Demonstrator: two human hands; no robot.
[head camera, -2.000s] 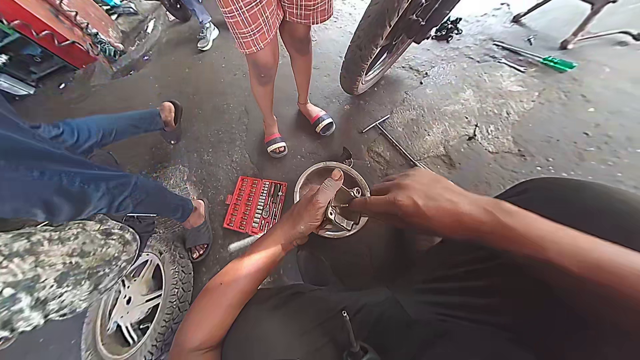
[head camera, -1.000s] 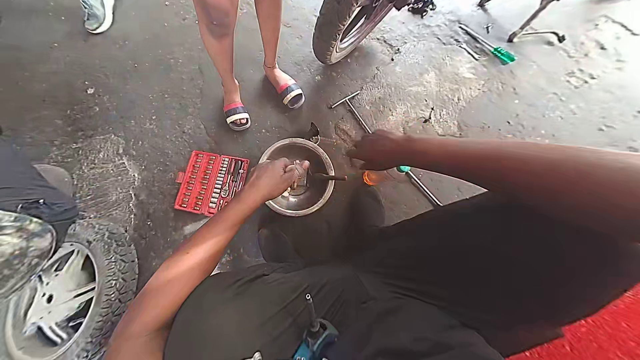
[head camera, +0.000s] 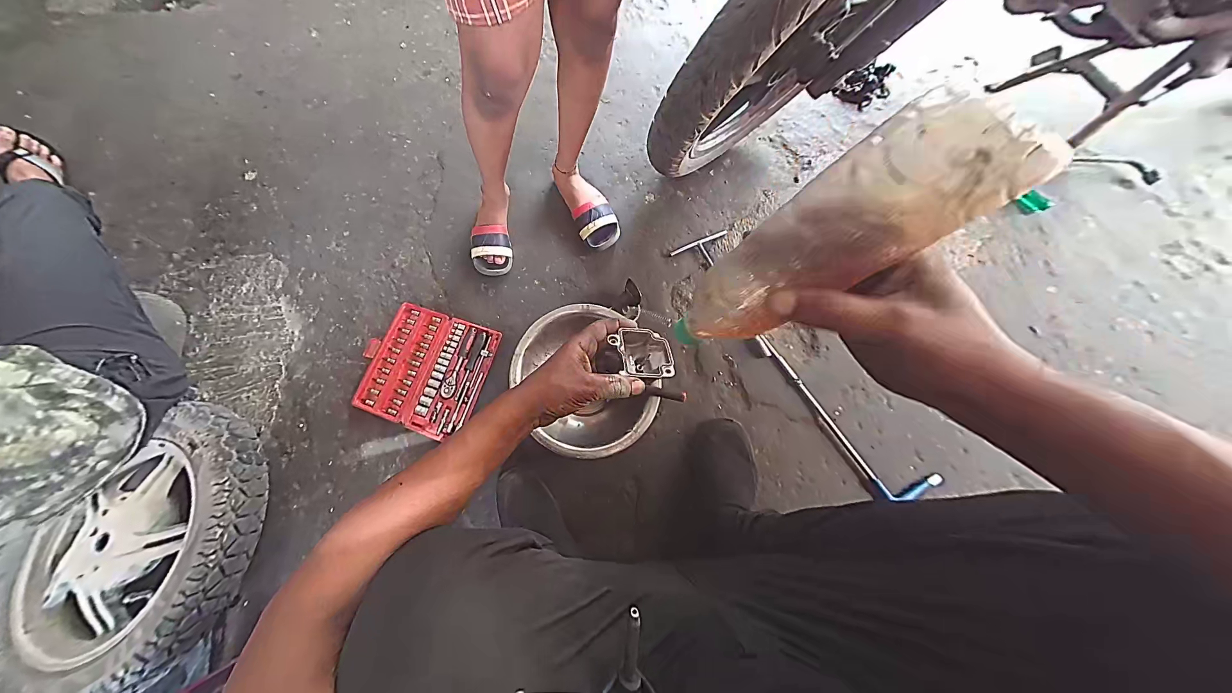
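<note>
Over a round metal bowl, my left hand grips a small metal carburetor float bowl, its open side facing up. A dark rod or tube with a reddish end sticks out beside my fingers; whether I hold it or it belongs to the part, I cannot tell. My right hand holds a clear plastic bottle of yellowish liquid, tilted with its green cap toward the metal part. A faint thin stream shows between cap and part.
An open red socket set lies left of the bowl. A T-handle wrench and a long metal tool with a blue end lie at the right. A person in sandals stands ahead, near a motorcycle tyre. A wheel and another person are at left.
My right hand has left the bowl area and now holds the raised, tilted bottle. My left hand still holds a metal part over the bowl.
</note>
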